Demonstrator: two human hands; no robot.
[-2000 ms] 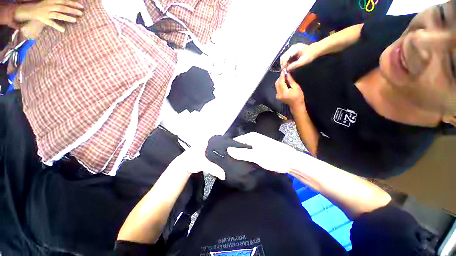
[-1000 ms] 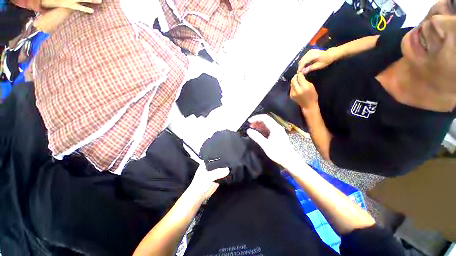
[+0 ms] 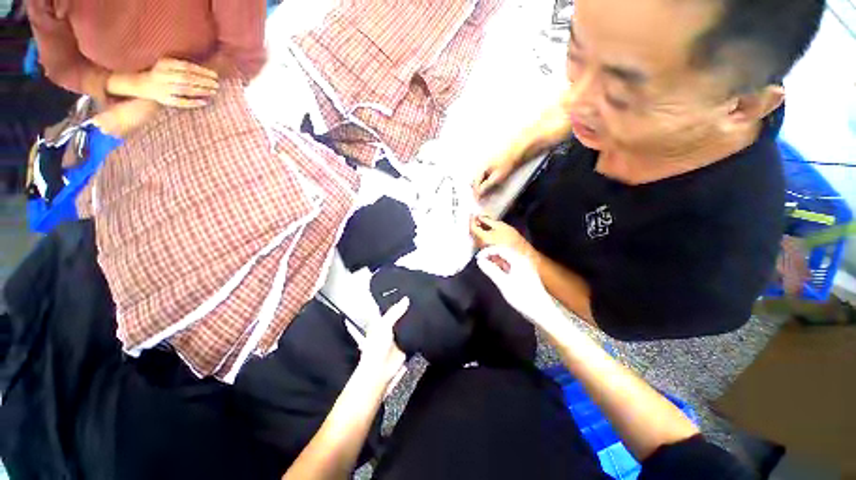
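A black garment piece (image 3: 427,305) hangs over the near end of a pale table, with a short thin pale line near its upper left edge. My left hand (image 3: 383,339) holds its left edge, thumb on top and the other fingers hidden beneath. My right hand (image 3: 512,279) is at its upper right side, fingers curled and overexposed; whether they grip the cloth cannot be told. A separate dark, jagged-edged cloth piece (image 3: 378,232) lies flat on the table just beyond.
Checked panels with white edging (image 3: 211,225) are stacked at the left; more (image 3: 394,56) lie farther back. A person in black (image 3: 657,244) leans in at the right, hands near my right hand. Another person's hand (image 3: 178,82) rests at upper left. Blue crates (image 3: 817,225) stand at the right.
The person in black has leaned in over the table, hands now closer to mine. The view has shifted, showing more of the person at upper left. My left hand still holds the black piece.
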